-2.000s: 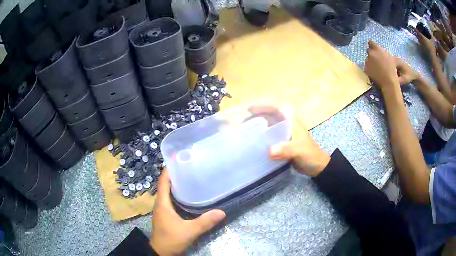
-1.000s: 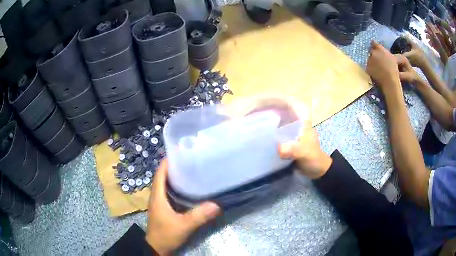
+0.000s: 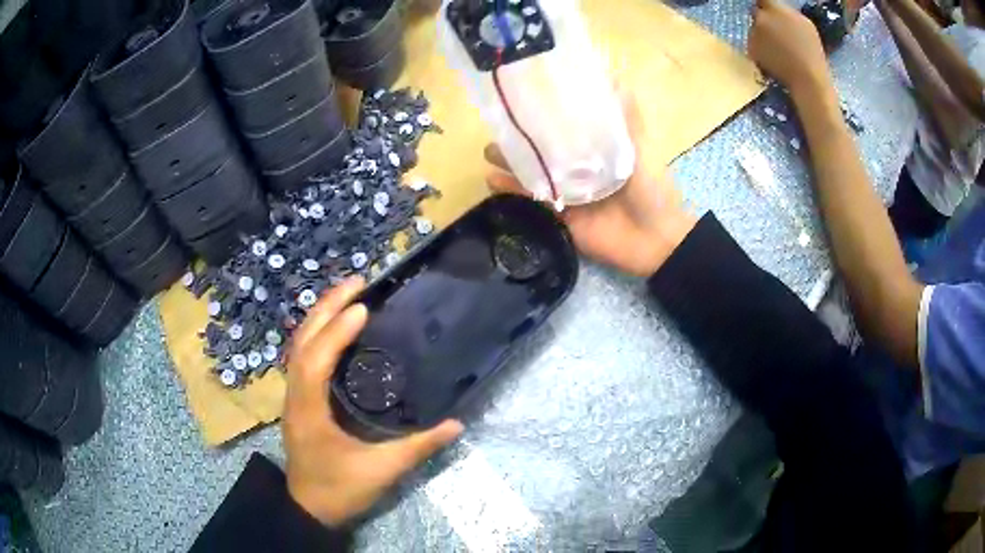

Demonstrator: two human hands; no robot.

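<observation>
My left hand (image 3: pixel 351 421) grips the lower left end of the black oval housing (image 3: pixel 454 313). The housing is tilted with its glossy inside facing me, and a round ringed feature shows near each end. My right hand (image 3: pixel 626 216) holds the translucent cover (image 3: pixel 572 119) by its lower end, above the housing's upper right end. A squarish black fan-like module (image 3: pixel 500 32) sits at the cover's far end. A dark red lead wire (image 3: pixel 521 124) runs from it down to a small white connector (image 3: pixel 558 203) near the housing's rim.
Stacks of dark grey cup-like housings (image 3: pixel 173 130) stand at the left. A loose pile of small grey fittings (image 3: pixel 313 248) lies on the brown sheet (image 3: pixel 691 76). Bubble wrap (image 3: pixel 605 410) covers the bench. Another person's arm (image 3: pixel 853 205) reaches in at the right.
The translucent cover has come off the black housing and is turned, showing the module and wire. My right hand has moved up with it. The view has shifted, so the stacks appear further left.
</observation>
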